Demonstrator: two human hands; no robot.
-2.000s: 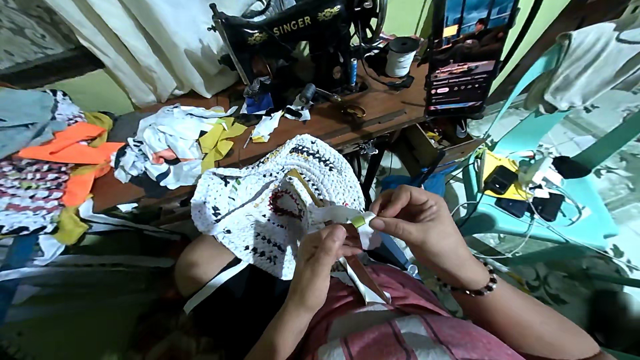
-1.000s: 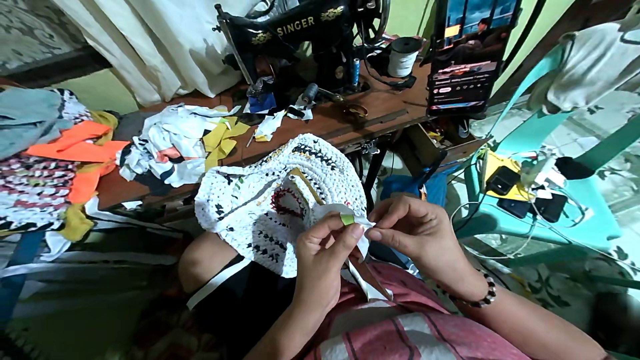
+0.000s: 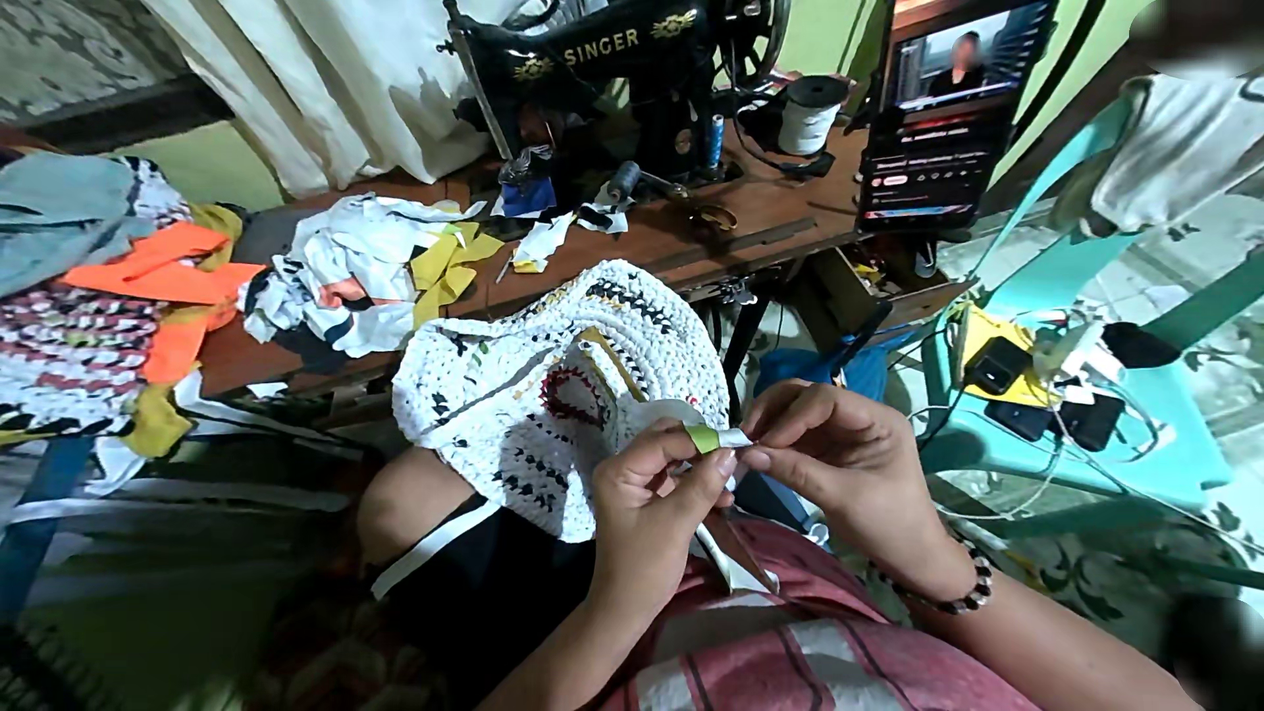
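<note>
Between the fingertips of my left hand (image 3: 667, 489) and my right hand (image 3: 839, 464) is a white fabric strip (image 3: 731, 437) with a lime-green patch. The left thumb and forefinger pinch it beside the green part, and the right fingertips pinch its right end. A round white crocheted or woven rag piece (image 3: 533, 454), flecked with black and red, lies over my lap, just left of my hands. On it rests a narrow yellowish-brown flat strip (image 3: 612, 363), partly covered. A loose white strip end and a brown flat piece hang below my hands.
A black Singer sewing machine (image 3: 632, 59) stands on the wooden table (image 3: 780, 212), with a spool of white cord (image 3: 812, 117) and fabric scraps (image 3: 346, 267). A phone-like screen (image 3: 948, 109) stands right of it. A teal plastic chair (image 3: 1106, 474) holds devices and cables.
Both hands have shifted slightly on the strip, and its green patch now lies flatter above the left thumb. The picture on the screen has changed.
</note>
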